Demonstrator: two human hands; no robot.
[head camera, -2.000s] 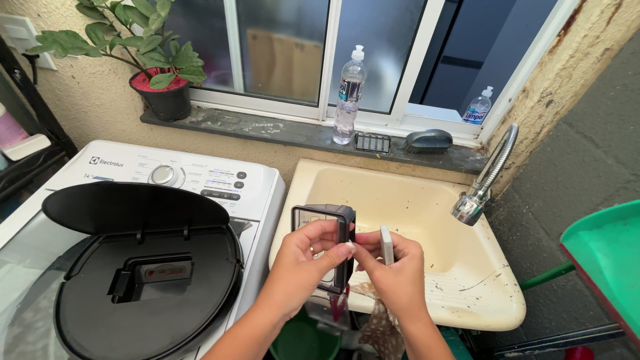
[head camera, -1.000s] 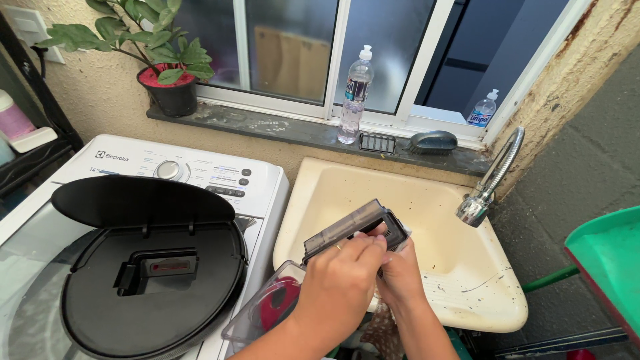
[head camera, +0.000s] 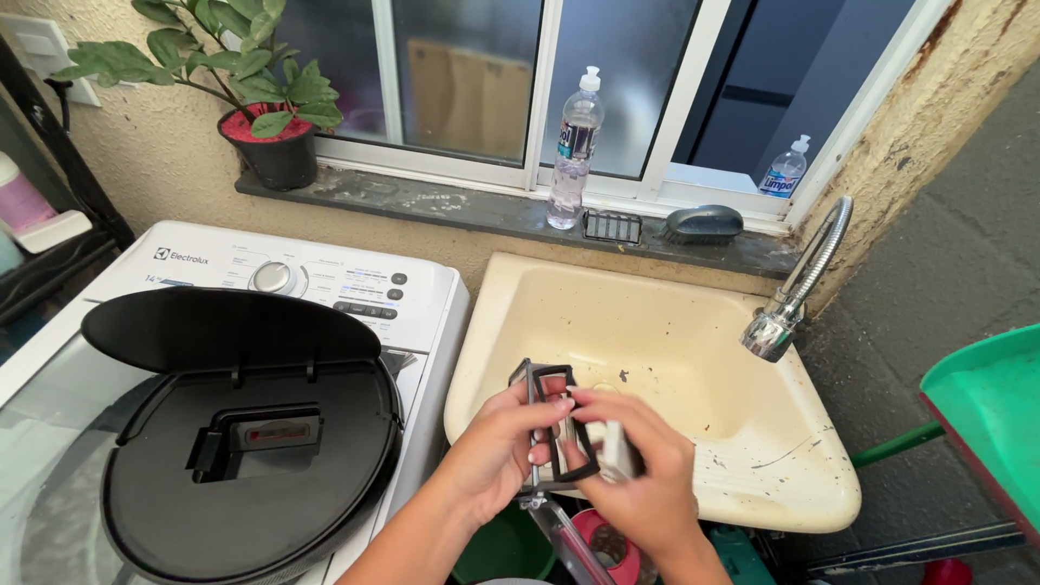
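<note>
Over the front edge of the cream sink (head camera: 487, 325), my left hand (head camera: 504, 439) holds a clear plastic dustbin (head camera: 561, 532) with a dark rim, its lid hanging down. My right hand (head camera: 642, 463) grips a black rectangular frame (head camera: 587, 455) at the dustbin's opening, along with a pale block-like piece, probably a filter (head camera: 619, 451), blurred against the palm. To the left, a black round robot vacuum (head camera: 244, 520) lies on the washing machine, its top cover (head camera: 236, 329) raised and its bin compartment exposed.
A chrome flexible faucet (head camera: 776, 321) overhangs the sink's right side. On the sill stand a detergent bottle (head camera: 573, 162), a soap rack (head camera: 612, 227), a brush (head camera: 704, 223) and a potted plant (head camera: 280, 154). Below are a green bucket (head camera: 504, 548) and a red-rimmed container. A green dustpan (head camera: 991, 406) is at right.
The dustbin has turned from lying tilted across my hands to standing more upright. The black frame now shows apart from it, between my hands.
</note>
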